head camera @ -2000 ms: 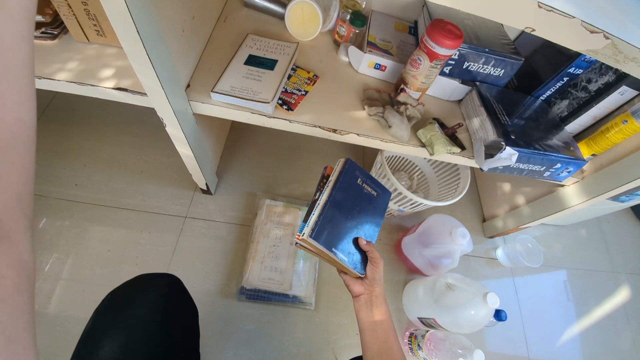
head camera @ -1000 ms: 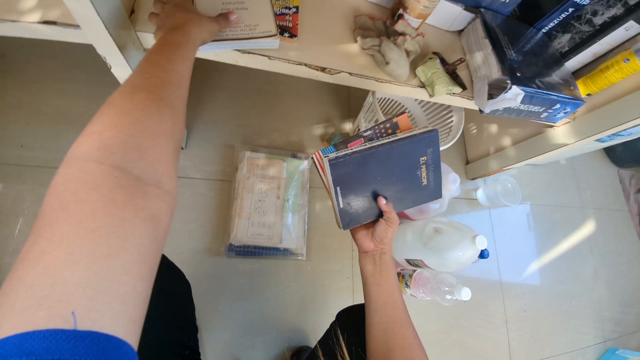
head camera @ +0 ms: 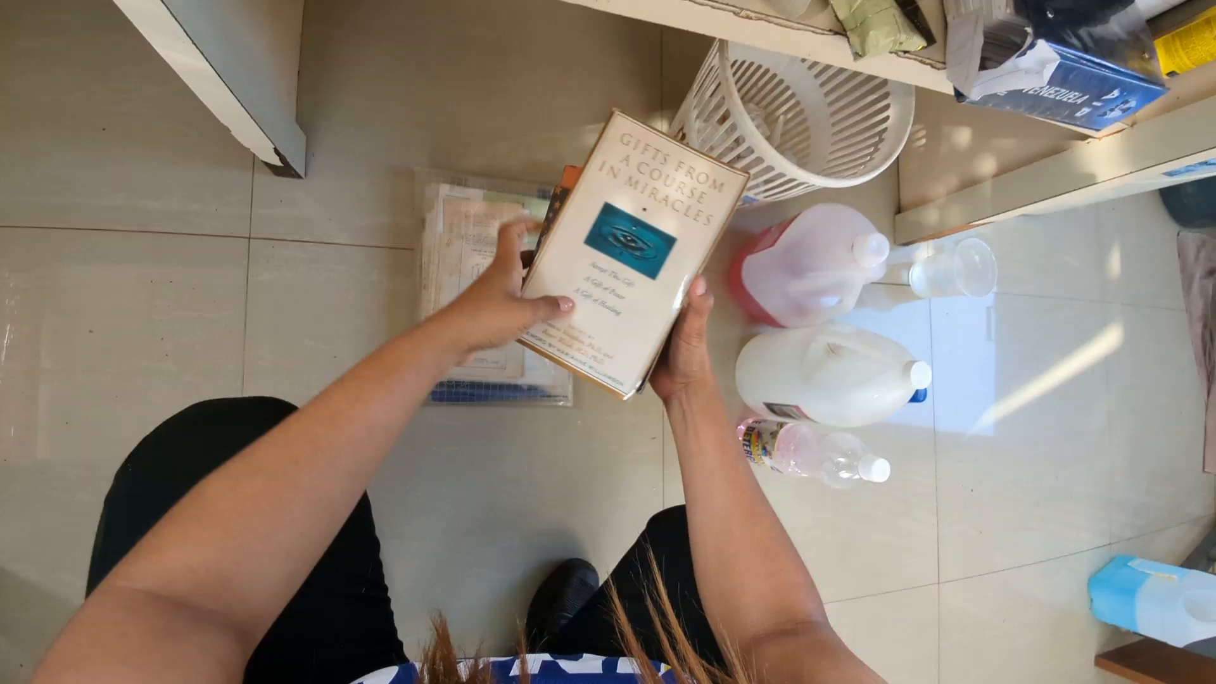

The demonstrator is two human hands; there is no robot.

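A cream-covered book (head camera: 636,252) with a teal picture lies on top of a stack held over the floor. My left hand (head camera: 508,290) grips its lower left side, thumb on the cover and fingers at the edge. My right hand (head camera: 686,347) holds the stack from the lower right, its fingers mostly hidden underneath. A dark, orange-edged book (head camera: 564,190) pokes out at the stack's left; the blue book is hidden. Below, partly covered by the stack and my left hand, a clear plastic sleeve of papers (head camera: 456,228) lies on the tiles.
A white slatted plastic basket (head camera: 817,171) stands under the shelf edge (head camera: 665,19). To the right are a jug of pink liquid (head camera: 807,266), a white jug (head camera: 826,375), a small clear bottle (head camera: 817,454) and a plastic cup (head camera: 955,269). A shelf panel (head camera: 237,85) rises at upper left.
My left hand has come from the shelf to the stack with the cream book, which earlier lay on the shelf. It now covers the blue book that my right hand held.
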